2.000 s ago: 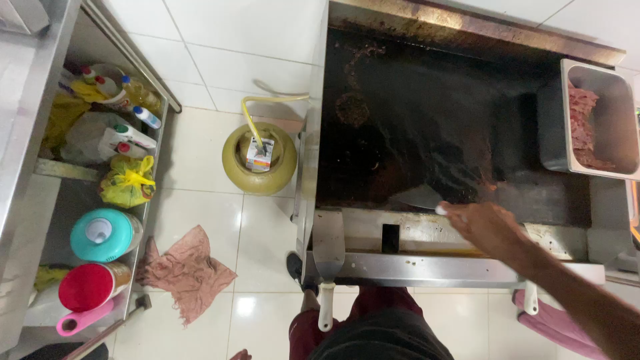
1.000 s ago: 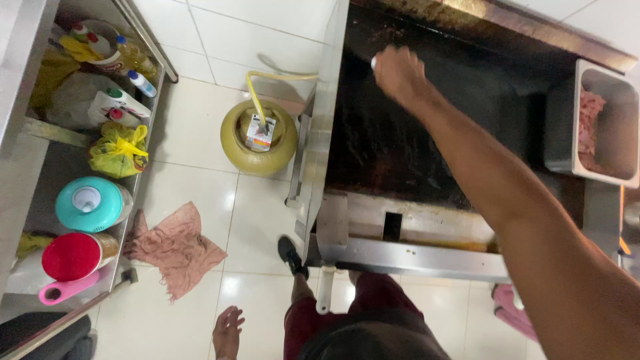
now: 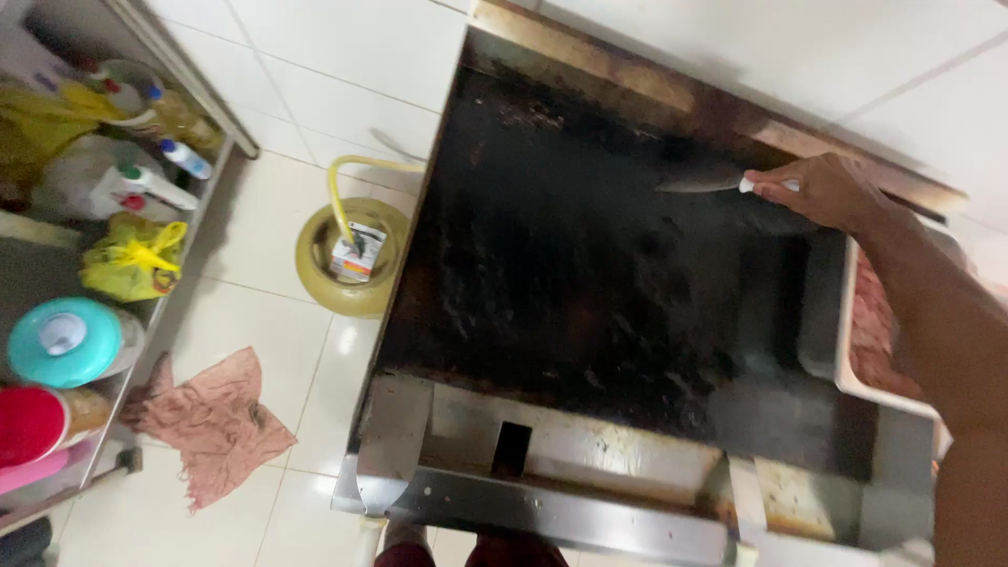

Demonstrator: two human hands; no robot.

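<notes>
My right hand [image 3: 823, 189] is closed around the white handle of a metal blade tool [image 3: 701, 186], whose kind blur leaves unclear. The blade is over the back right part of a dark flat-top griddle [image 3: 583, 268]. At the griddle's front left corner lies a wide metal spatula [image 3: 392, 433] with a pale handle. Under my right forearm, a metal pan [image 3: 846, 339] of raw-looking sliced meat [image 3: 874, 339] stands at the griddle's right side. My left hand is out of view.
A gas cylinder [image 3: 315, 272] with a yellow hose stands on the floor left of the griddle. A pink cloth [image 3: 224, 425] lies on the tiles. At the far left, a metal shelf [image 3: 169, 276] holds bottles, bags and lidded containers. A tiled wall [image 3: 709, 47] rises behind the griddle.
My right hand has moved from the griddle's back left to its back right, still with the tool. My left hand, low in the view one second ago, has gone out of sight.
</notes>
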